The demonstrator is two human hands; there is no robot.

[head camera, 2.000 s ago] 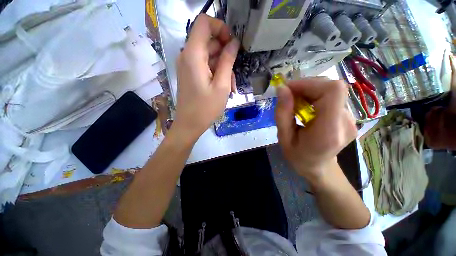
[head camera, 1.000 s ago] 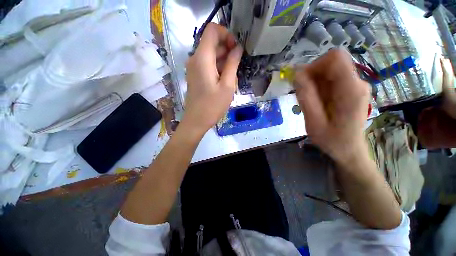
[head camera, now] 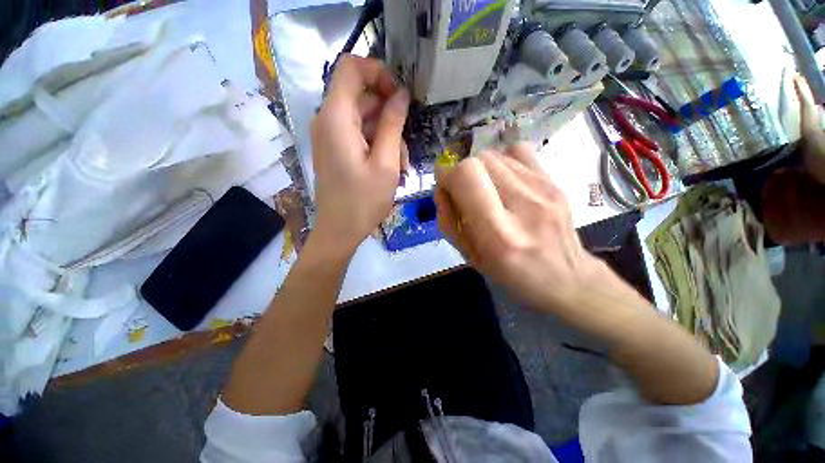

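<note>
The overlock machine (head camera: 461,54) stands at the top centre, its grey head above dark metal parts of the needle area (head camera: 439,125). My left hand (head camera: 357,154) is at the left side of the needle area, thumb and fingers together; what they pinch, if anything, is too small to tell. My right hand (head camera: 511,208) is closed around the screwdriver (head camera: 448,160), whose yellow handle end shows at the fingers, just below the needle area. Its shaft can hardly be made out. The blue base part (head camera: 412,226) is partly behind my right hand.
A black smartphone (head camera: 213,258) and a heap of white fabric (head camera: 109,163) lie at left. Red-handled scissors (head camera: 647,172) and dark red pliers (head camera: 633,118) lie right of the machine. Olive-beige fabric pieces (head camera: 719,271) are stacked at right. Another person's hand (head camera: 810,127) shows at the right edge.
My right hand has swung out to the right with the screwdriver and come back left, now palm down near the needle area. My left hand keeps its place at the machine. The view has shifted slightly.
</note>
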